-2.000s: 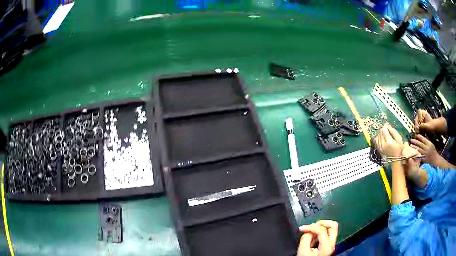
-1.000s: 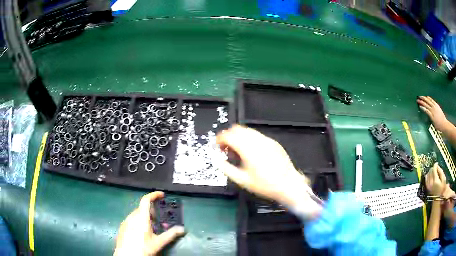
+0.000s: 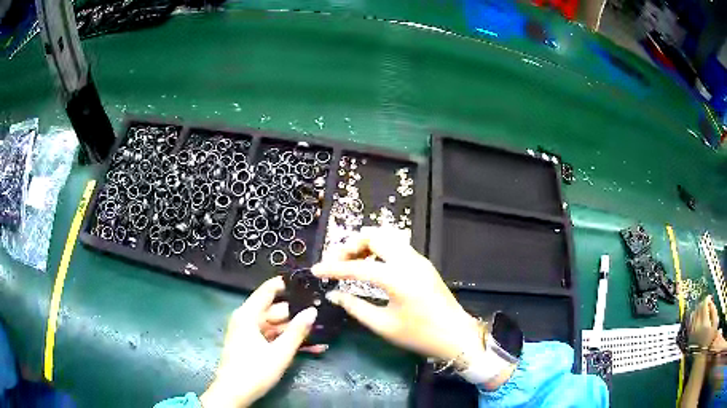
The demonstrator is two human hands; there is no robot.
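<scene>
My left hand [image 3: 259, 343] holds a small black camera plate [image 3: 304, 292] by its sides, below the parts tray [image 3: 195, 275]. My right hand [image 3: 402, 299] is at the plate's upper right, thumb and fingertips close to its face. Any tiny part between those fingertips is too small to tell. The tray holds heaped lens trim rings [image 3: 183, 195] in three compartments and small white pieces [image 3: 347, 203] in the right end one, partly covered by my right hand.
A black compartment tray [image 3: 502, 247] stands to the right, partly behind my right arm. Further right are a white pen-like tool [image 3: 602, 295], a dotted white sheet [image 3: 642, 349], black plates [image 3: 644, 267] and another person's hand [image 3: 703, 325]. A clear bag [image 3: 52, 191] lies left.
My left hand has lifted the plate off the bench and moved up and right. My right hand has come from over the white pieces to the plate. The view has shifted.
</scene>
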